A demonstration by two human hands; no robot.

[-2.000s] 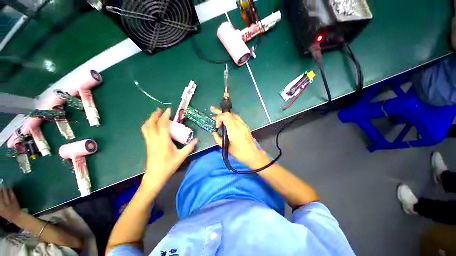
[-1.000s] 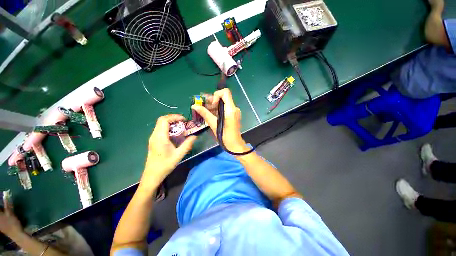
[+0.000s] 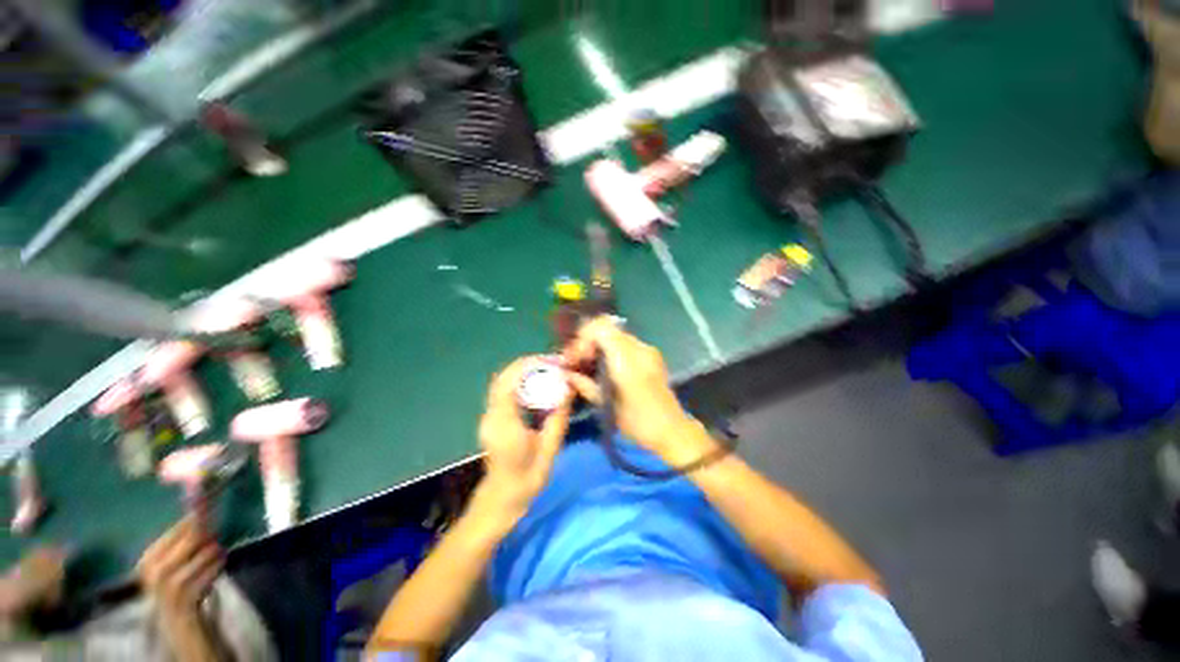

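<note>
The picture is blurred. My left hand (image 3: pixel 520 420) is shut around a pink hair dryer unit (image 3: pixel 544 385), whose round pale end faces up near the bench edge. My right hand (image 3: pixel 634 388) holds the soldering iron (image 3: pixel 600 265), its tip pointing away from me over the bench. Its black cord loops below my right hand. A small board with a yellow component (image 3: pixel 568 291) stands up just beyond my fingers. Whether my right fingers also grip the unit is hard to tell.
Several pink units (image 3: pixel 278 420) lie on the green bench at left, near another person's hand (image 3: pixel 181 565). A black fan (image 3: pixel 472 129), another pink unit (image 3: pixel 626 198), a soldering station (image 3: pixel 828 117) and a loose board module (image 3: pixel 773 276) lie beyond. A blue stool (image 3: pixel 1035 369) stands right.
The view has shifted and blurred. My hands remain close together at the unit, whose round end now faces up more. Another person's hand has come to a pink unit at left.
</note>
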